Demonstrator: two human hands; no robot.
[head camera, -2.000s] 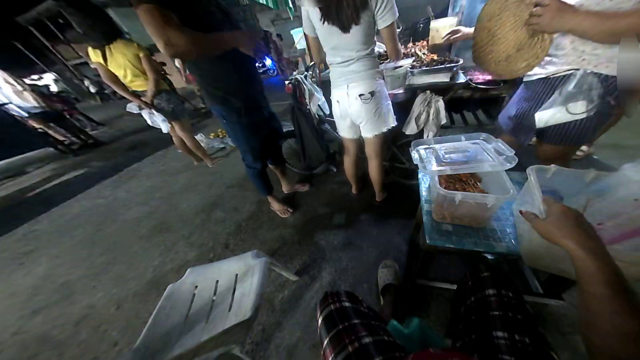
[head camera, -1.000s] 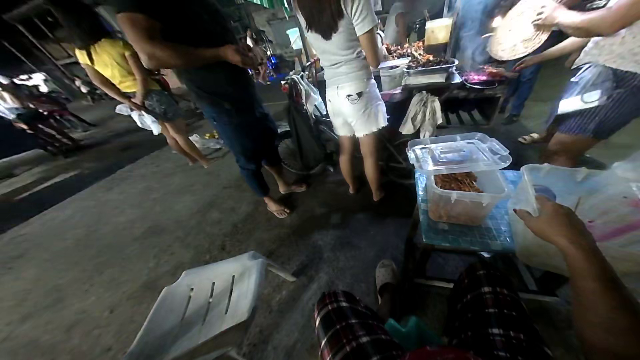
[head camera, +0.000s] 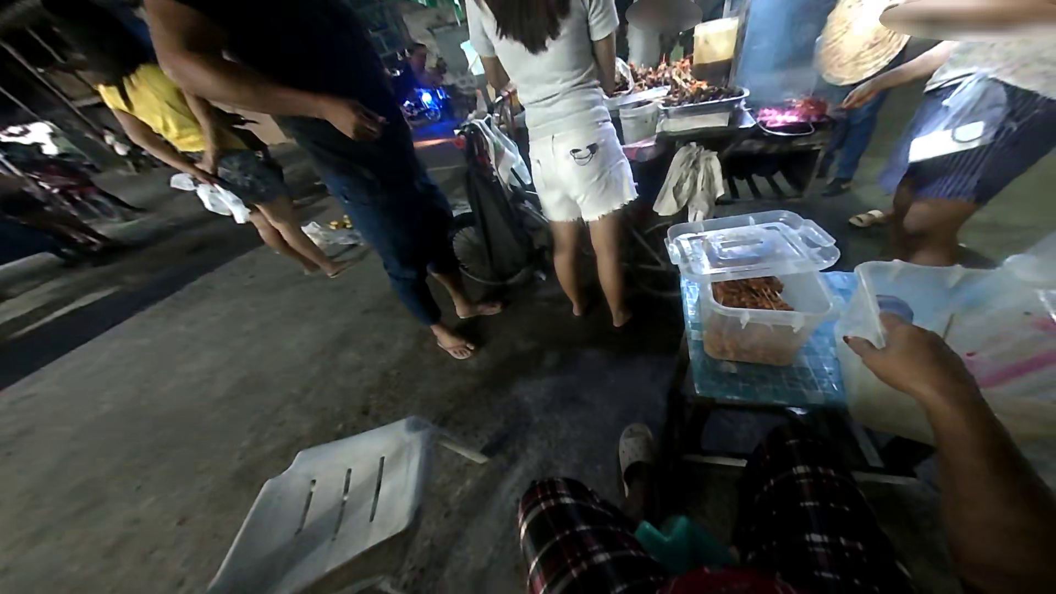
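At the right, my right hand (head camera: 916, 359) grips the rim of a large translucent plastic bin (head camera: 883, 388), thumb outside the wall. A pink-marked plastic bag (head camera: 1015, 355) lies at the bin's right side, and a round bluish thing shows behind my fingers. Left of the bin, a clear plastic box (head camera: 763, 326) holds reddish-brown skewered food (head camera: 751, 293). Its clear lid (head camera: 751, 246) rests tilted over the back of the box, leaving the food partly uncovered. Both the box and part of the bin are at a small table with a blue tiled-pattern top (head camera: 726, 384). My left hand is out of view.
A white plastic chair (head camera: 346, 503) stands at lower left. Beyond the table, a grill stall holds metal trays of food (head camera: 701, 103) and glowing coals (head camera: 788, 115). Several people stand around, one with a woven fan (head camera: 858, 41). A cloth (head camera: 691, 181) hangs from the stall.
The woven fan beside the grill has moved and changed its tilt. The standing person in dark clothes has brought a hand forward at the waist. My right hand stays at the bin's rim.
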